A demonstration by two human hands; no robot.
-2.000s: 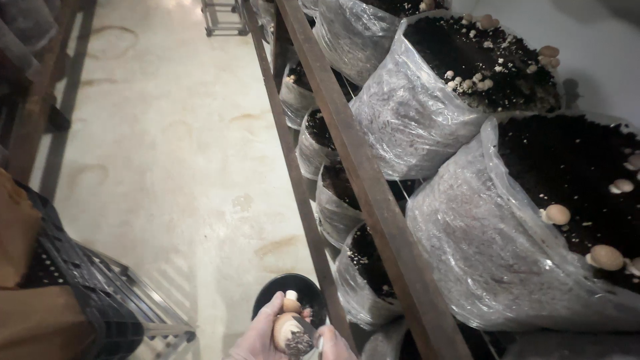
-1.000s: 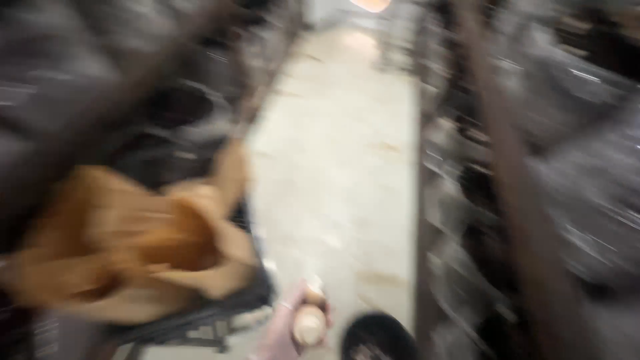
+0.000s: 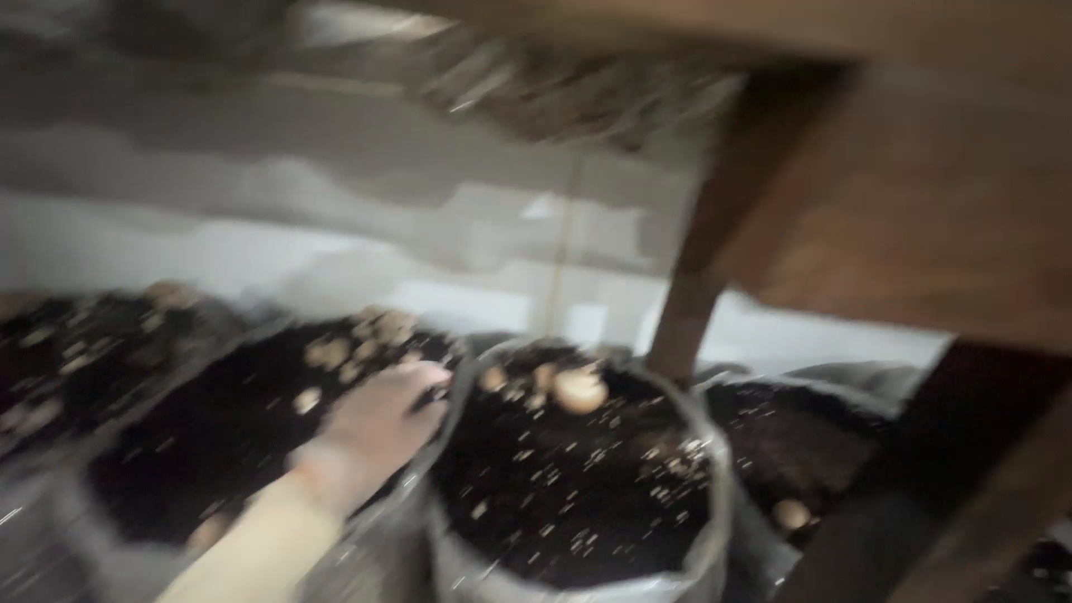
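My left hand [image 3: 373,431], in a thin pale glove with a yellow sleeve behind it, reaches from the lower left over a plastic bag of dark soil [image 3: 209,444]. Its thumb and fingers are apart near the bag's right rim, with no held thing visible between them; blur hides detail. A cluster of small brown mushrooms [image 3: 368,335] grows just beyond the fingers. In the adjoining bag of soil [image 3: 578,486], a larger tan mushroom [image 3: 580,391] stands by the far rim to the right of the hand. My right hand is out of view.
A brown shelf beam [image 3: 904,193] crosses overhead on the right, with dark uprights [image 3: 699,276] below it. Another soil bag [image 3: 796,435] with a small mushroom [image 3: 791,514] sits behind an upright. More mushrooms [image 3: 75,352] dot the bag at far left.
The view has swung from the aisle to the shelf bags. Mushrooms seen in my left hand a second ago are not visible in it now. The black bucket has left view.
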